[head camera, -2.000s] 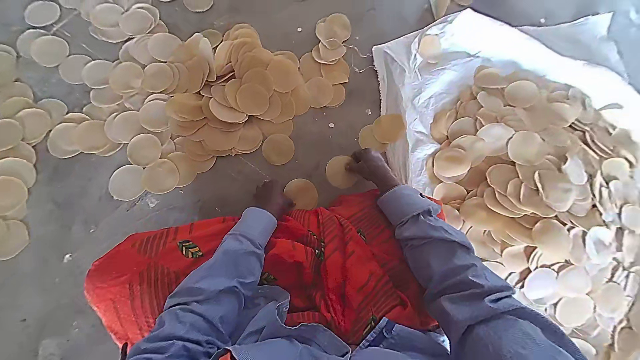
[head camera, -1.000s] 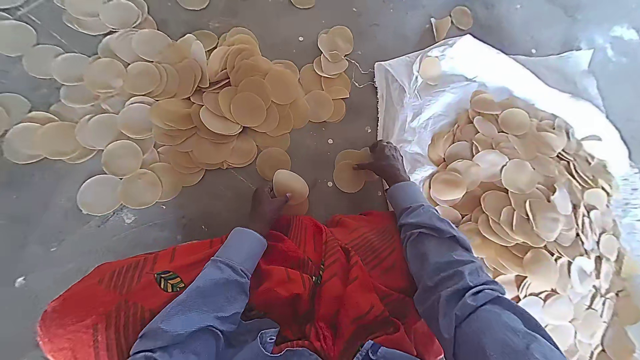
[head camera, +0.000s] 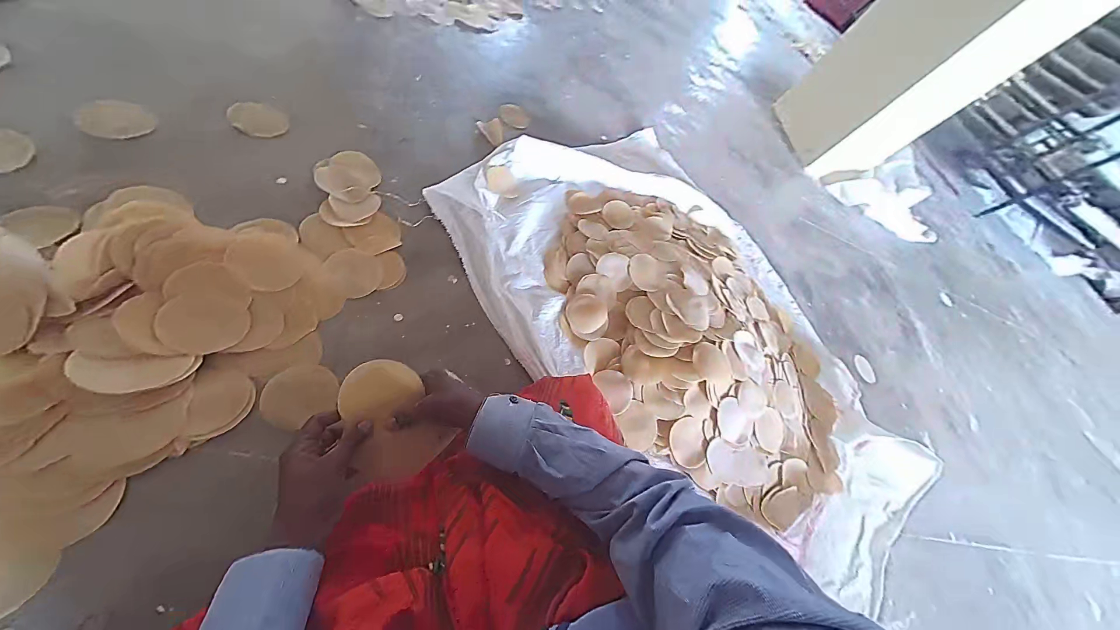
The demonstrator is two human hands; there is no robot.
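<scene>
Between my two hands is a thin round tan disc, above other discs near the red patterned cloth on my lap. My left hand touches its lower left edge with the fingertips. My right hand pinches the discs at the right side. A large loose pile of the same discs lies on the floor to the left. To the right, a white woven sheet or sack bears a big heap of discs.
Single discs and a small cluster lie on the grey floor beyond the pile. A pale pillar stands at the upper right, with white cloth at its base and a dark metal rack beyond.
My right hand has moved left from the edge of the white sheet and now meets my left hand at the discs. The view has swung towards the right.
</scene>
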